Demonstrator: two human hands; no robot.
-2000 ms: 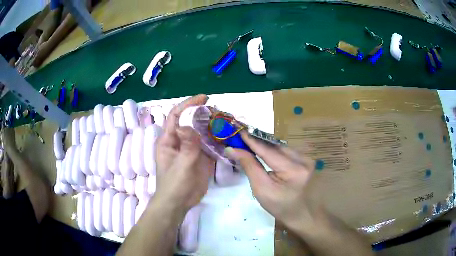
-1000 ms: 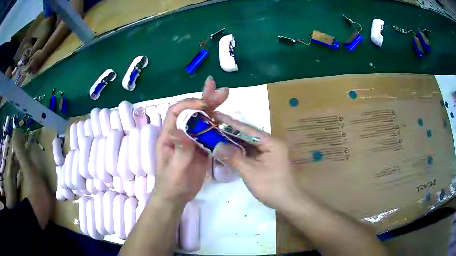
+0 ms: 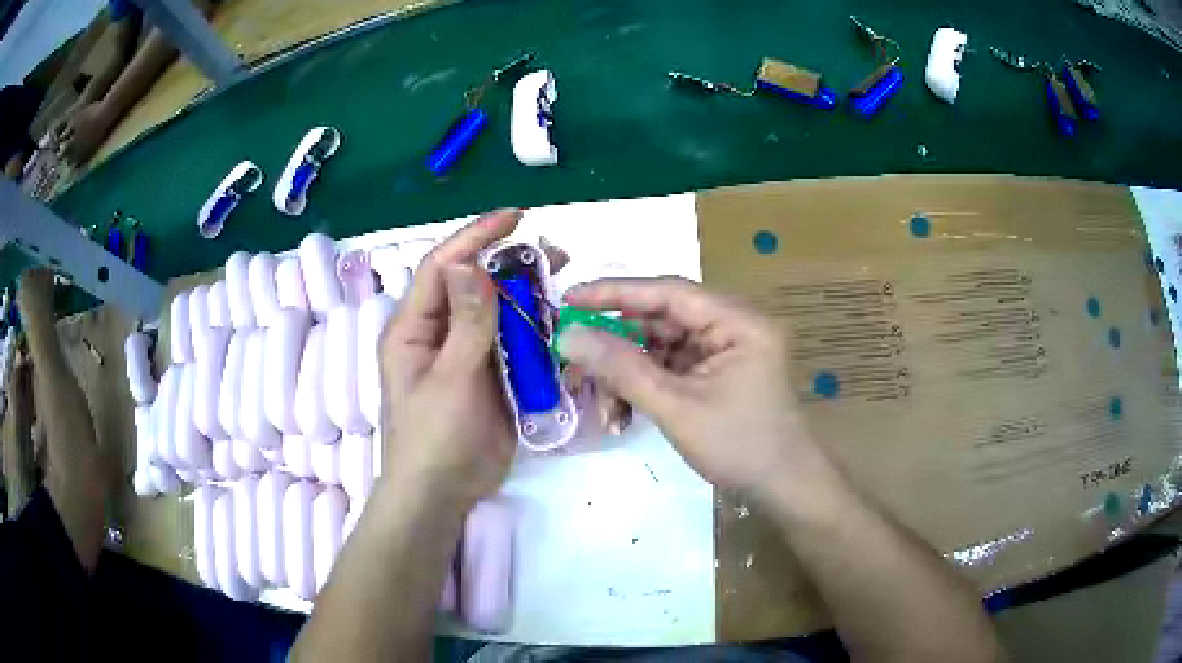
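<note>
My left hand (image 3: pixel 447 376) holds a pale pink-white housing shell (image 3: pixel 548 431), its open side up. A bright blue battery (image 3: pixel 525 343) lies lengthwise inside the shell, with screw posts showing at both ends. My right hand (image 3: pixel 700 376) pinches a small green circuit board (image 3: pixel 599 325) between thumb and fingers, just right of the shell. Thin orange-red lead wires (image 3: pixel 521 308) run across the battery toward the board. Part of the board is hidden by my right thumb and fingers.
Rows of stacked pink housings (image 3: pixel 292 376) lie at left; another housing (image 3: pixel 487 565) lies on the white sheet (image 3: pixel 622 544). Brown printed cardboard (image 3: pixel 933 389) is at right. The green belt (image 3: pixel 622 130) carries filled housings (image 3: pixel 306 171) and blue battery assemblies (image 3: pixel 458 141). Another person's arm (image 3: pixel 58 402) is at far left.
The battery has gone down into the shell and the shell has turned more upright. The board now shows its green face in my right hand. Items on the belt have shifted left.
</note>
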